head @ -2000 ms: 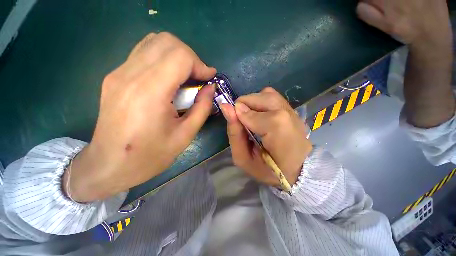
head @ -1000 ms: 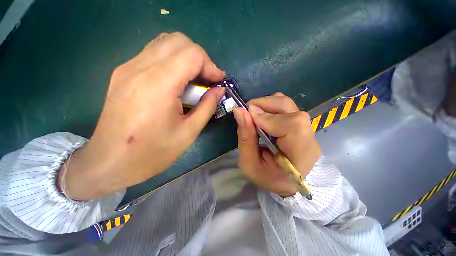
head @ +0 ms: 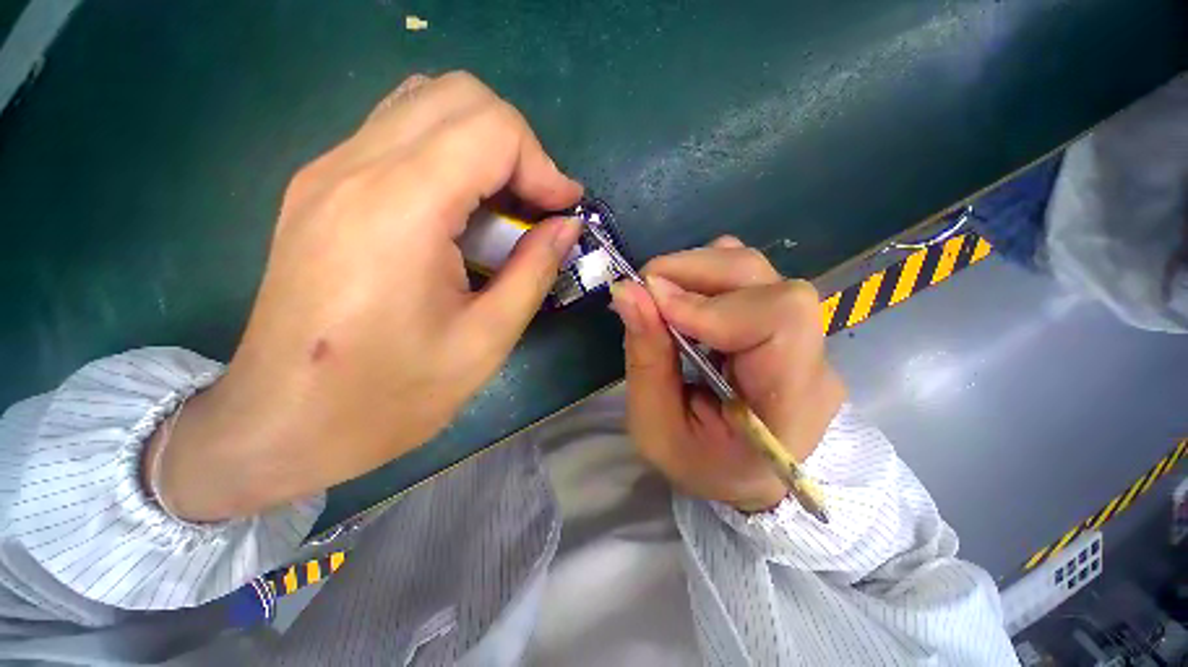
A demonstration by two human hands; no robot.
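Observation:
A small black device housing (head: 568,297) with a dark circuit board and a bright silver-white patch (head: 594,270) lies on the green bench. My left hand (head: 378,287) holds it at its upper left, thumb and index finger on its edge. A white battery with yellow edges (head: 493,242) lies beside the housing, partly hidden under my left hand. My right hand (head: 730,365) grips metal tweezers (head: 697,354) with a yellowish rear end. The tweezer tips are over the board near my left fingertips; whether they pinch anything cannot be told.
The green bench surface (head: 782,143) has its front edge running diagonally below the hands. A small cream piece (head: 416,22) lies at the top. A person's striped sleeve (head: 1131,215) is at the right, above the floor with hazard tape (head: 899,289).
The tweezers and my right hand have moved slightly right since the earliest frame, and more of the silver-white patch shows. The other person's bare hand at the upper right is gone from view.

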